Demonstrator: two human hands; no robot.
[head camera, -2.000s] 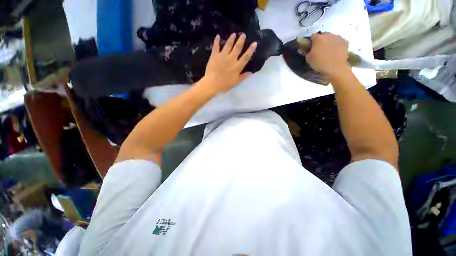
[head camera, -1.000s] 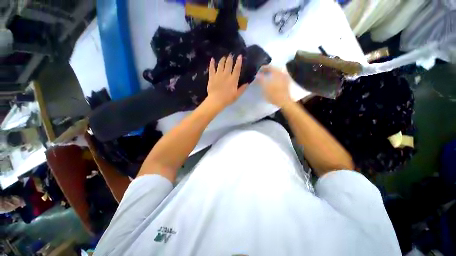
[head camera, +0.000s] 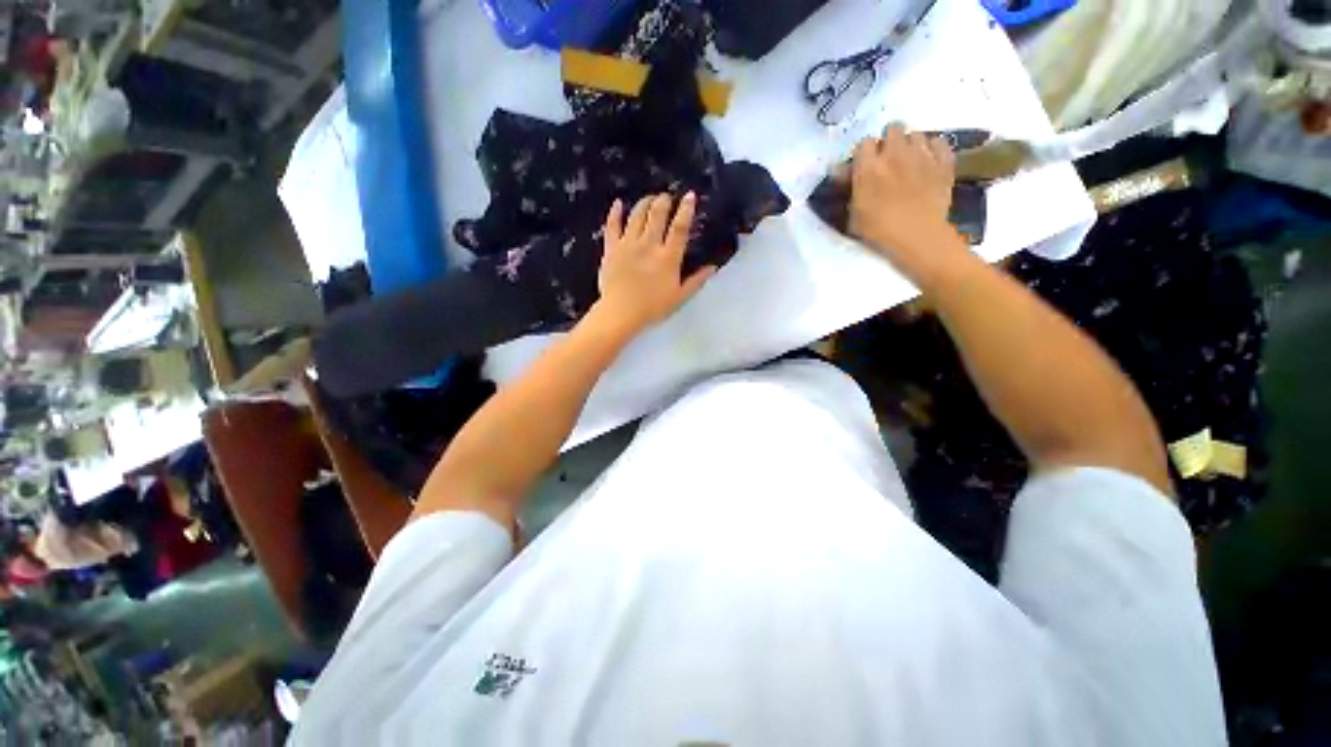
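A black garment piece with a small pale print (head camera: 569,183) is pulled over the right part of the charcoal sleeve board (head camera: 423,324). The board's rounded bare end points left. My left hand (head camera: 647,263) lies flat on the cloth, fingers spread, holding nothing. My right hand (head camera: 901,183) is closed over the handle of the steam iron (head camera: 966,212), right of the cloth and apart from it. The hand hides much of the iron. The white iron hose (head camera: 1131,124) runs off to the right.
The white table (head camera: 774,329) carries a blue strip (head camera: 391,161) at left, scissors (head camera: 847,83), a yellow strip (head camera: 606,70) and a blue basket (head camera: 562,18) at the back. A black printed bundle (head camera: 1146,350) with a pale yellow tag (head camera: 1209,455) hangs at right. A brown carton (head camera: 263,467) stands at left.
My right hand has moved from beside the cloth's right end back onto the iron. My left hand stays on the cloth. The view has shifted, showing more of the table's back.
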